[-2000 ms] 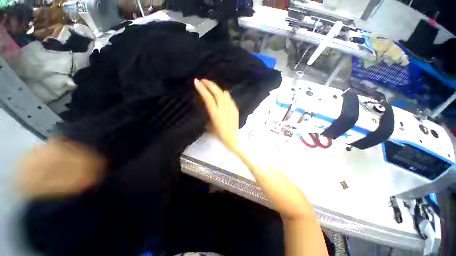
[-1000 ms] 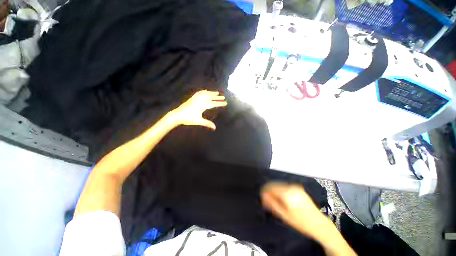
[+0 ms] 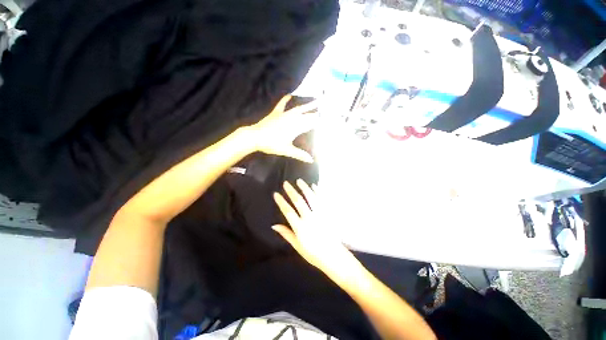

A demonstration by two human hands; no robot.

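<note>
The black garment (image 3: 219, 219) lies under both hands, on the table's left part and down into the lap, joined by a large black pile at the upper left. A small white label (image 3: 236, 170) shows on it. My left hand (image 3: 282, 133) rests on the cloth with spread fingers, just left of the needle area of the white sewing machine (image 3: 418, 73). My right hand (image 3: 309, 229) lies below it, fingers apart, at the cloth's right edge. Glare hides parts of both hands and the cloth edge.
Red scissor handles (image 3: 408, 133) lie behind the needle area. A dark control panel (image 3: 571, 156) is at the machine's right. Small dark tools (image 3: 565, 222) lie at the table's right end. The white table (image 3: 425, 206) has its front edge below. A blue crate stands at top right.
The cloth has been drawn off the table's front edge, leftward. My right hand has come from the front edge up to beside my left hand. The label now shows. The view has moved closer.
</note>
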